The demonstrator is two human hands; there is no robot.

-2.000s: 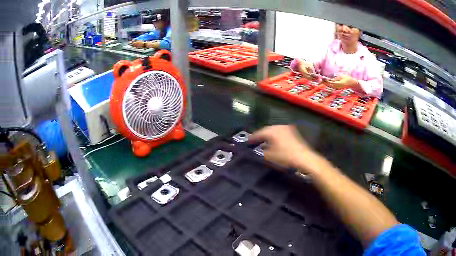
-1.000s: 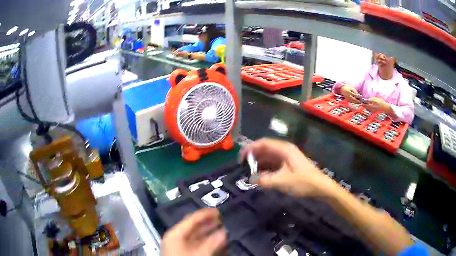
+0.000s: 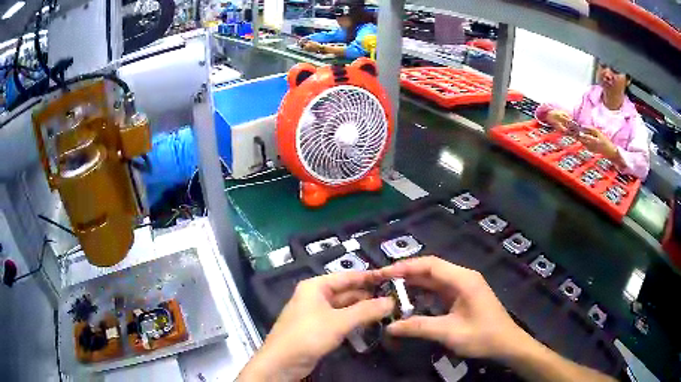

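My left hand (image 3: 328,317) and my right hand (image 3: 455,310) meet at the lower centre, over the black foam tray (image 3: 299,287). Between their fingertips they hold a small silver-white part (image 3: 404,296), seen nearly edge-on, with darker material on its left side. Its far details are hidden by the fingers. Several flat silver-white parts with dark round centres, such as this back cover (image 3: 402,247), lie in the tray and along its right side. Two orange fixtures stand on the press plate at lower left; the right one (image 3: 158,324) holds a unit, the left one (image 3: 97,342) shows a dark centre.
The gold-brown press head (image 3: 97,201) hangs above the grey base plate (image 3: 201,287). Black scraps (image 3: 82,307) lie behind the fixtures. An orange fan (image 3: 336,134) and blue-white box (image 3: 254,127) stand behind the tray. A person in pink (image 3: 616,123) works at an orange-red tray (image 3: 567,164) opposite.
The view has turned left, showing more of the press. My right hand has picked up a silver-white part from the tray and brought it to my left hand, which came in from below.
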